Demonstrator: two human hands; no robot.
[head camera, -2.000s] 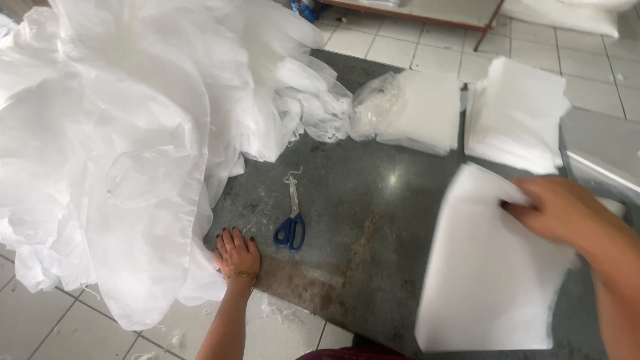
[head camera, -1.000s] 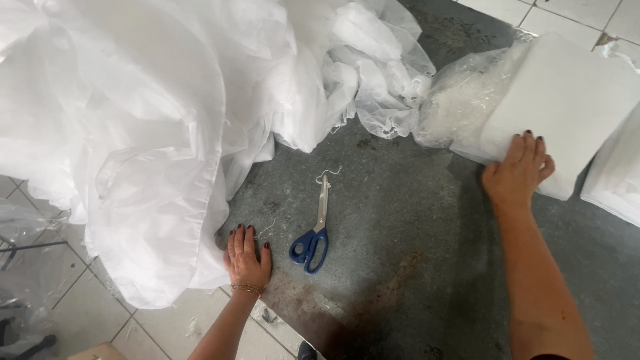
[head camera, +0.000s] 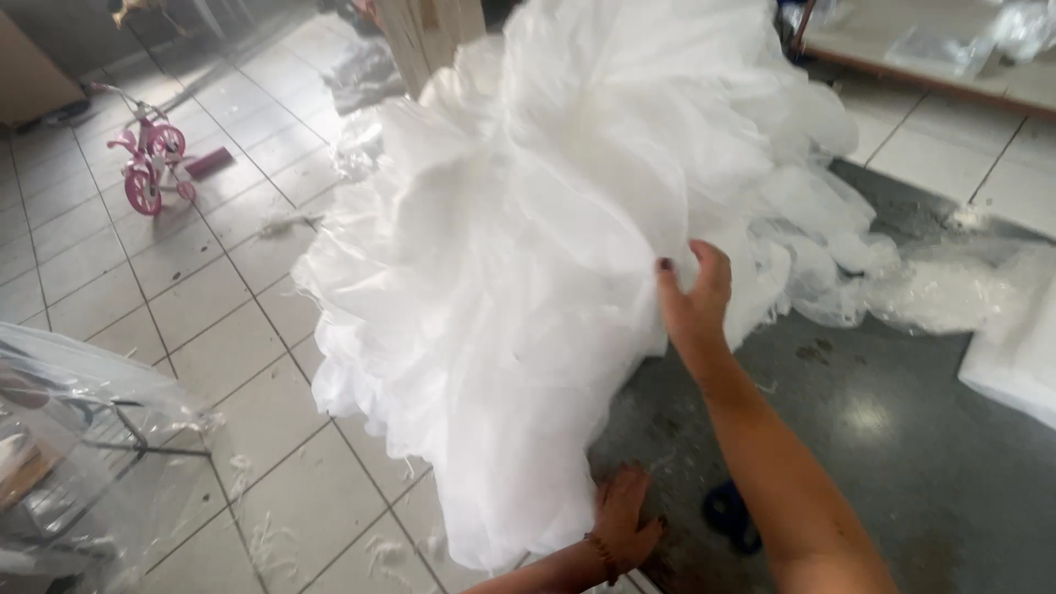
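A big heap of thin white fabric (head camera: 528, 247) covers much of the dark tabletop (head camera: 858, 429) and hangs over its left edge. My right hand (head camera: 700, 293), thumb and fingers apart, is at the heap's right side; whether it pinches any cloth is not clear. My left hand (head camera: 625, 516), with a bracelet at the wrist, rests at the table's near edge beside the hanging cloth. Blue scissor handles (head camera: 730, 518) show partly behind my right forearm, which hides the rest. At the right edge lie a clear plastic bag (head camera: 940, 285) and a folded white stack (head camera: 1015, 346).
Thread scraps lie on the tiled floor (head camera: 247, 363). A pink child's bicycle (head camera: 153, 161) stands at the upper left. Clear plastic sheeting (head camera: 91, 396) drapes over a dark metal frame at the left. A low shelf (head camera: 932, 49) is at the upper right.
My right hand has moved left from the folded white stack to the fabric heap. Two seconds ago it held a white folded piece farther right. The view has swung left.
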